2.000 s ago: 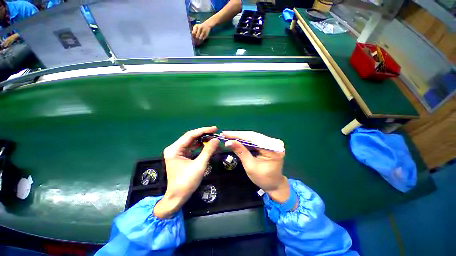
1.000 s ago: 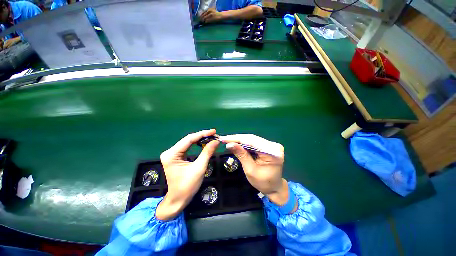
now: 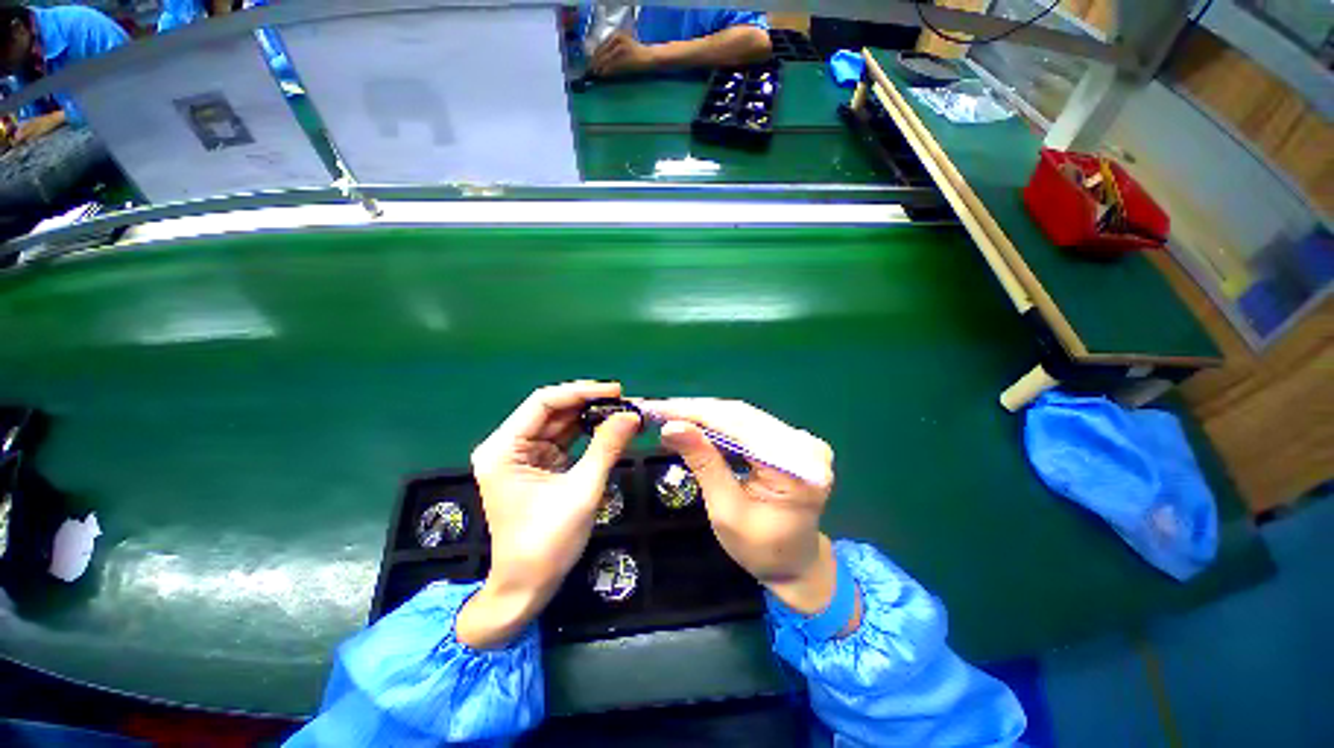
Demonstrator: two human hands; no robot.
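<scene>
My left hand [image 3: 544, 490] holds a dark round module [image 3: 609, 414] between thumb and fingertips above the tray. My right hand [image 3: 761, 490] holds thin tweezers [image 3: 720, 439] lying along the fingers, their tip at the module's right edge. The black compartment tray [image 3: 688, 585] is below both hands. Round modules lie in its pockets: one at upper left [image 3: 441, 523], one at upper right [image 3: 676, 485], one at lower middle [image 3: 615, 574], and one partly hidden by my left fingers. The left hand and forearm hide part of the tray.
A black box [image 3: 22, 512] and white scrap [image 3: 75, 547] are at the left edge. A blue cloth [image 3: 1127, 475] hangs at the right below a side shelf [image 3: 1090, 300] with a red basket [image 3: 1097, 202]. Beyond pale panels [image 3: 439, 102], another person's arm rests near a second black tray [image 3: 736, 102].
My hands stay nearly in place at the module. The tweezers have tilted slightly in my right hand. The view has shifted slightly, and the other person's arm has moved beside the far tray.
</scene>
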